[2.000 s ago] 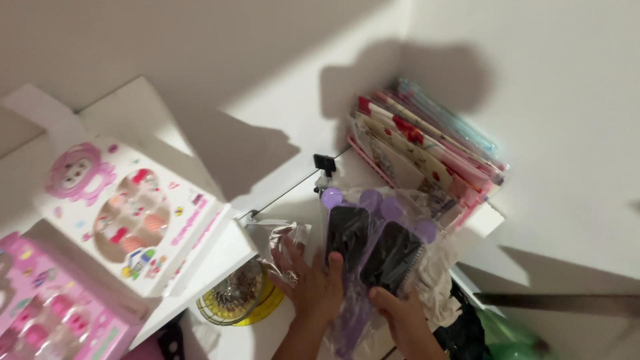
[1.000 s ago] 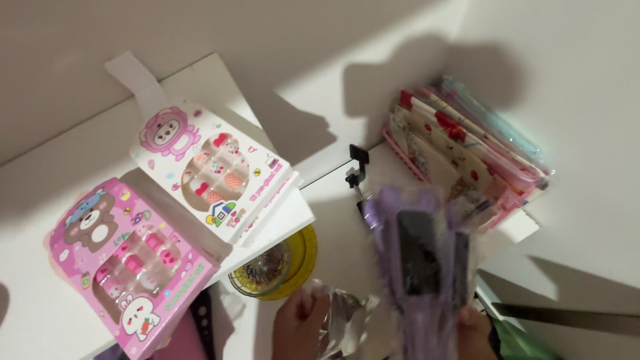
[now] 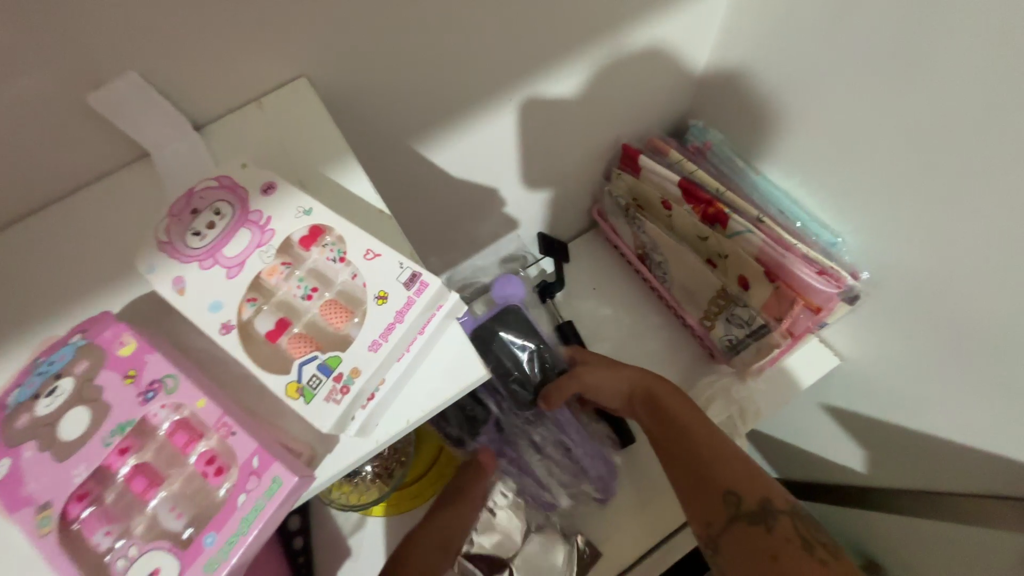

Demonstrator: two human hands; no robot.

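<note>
Purple hair brushes with black heads [image 3: 520, 356], wrapped in clear plastic, lie near the shelf corner. My right hand [image 3: 596, 380] grips their right side, fingers on the black brush head. My left hand [image 3: 472, 480] is at their lower left, blurred and partly out of frame; whether it grips them is unclear. Beneath it is a crinkled silvery plastic packet [image 3: 504, 528]. A black clamp or stand with a rod [image 3: 552, 260] stands just behind the brushes, partly covered by my right hand.
On the white shelf [image 3: 448, 376] at left lie a white press-on nail box [image 3: 240, 312] and a pink one [image 3: 136, 456]. Below its edge sit a glass bowl [image 3: 372, 480] and a yellow round item [image 3: 424, 472]. A pink basket [image 3: 656, 296] of packaged fabric pouches [image 3: 720, 232] stands at right.
The brushes have moved left, from beside the pouch basket to next to the shelf edge, with my right hand on them. The view has shifted.
</note>
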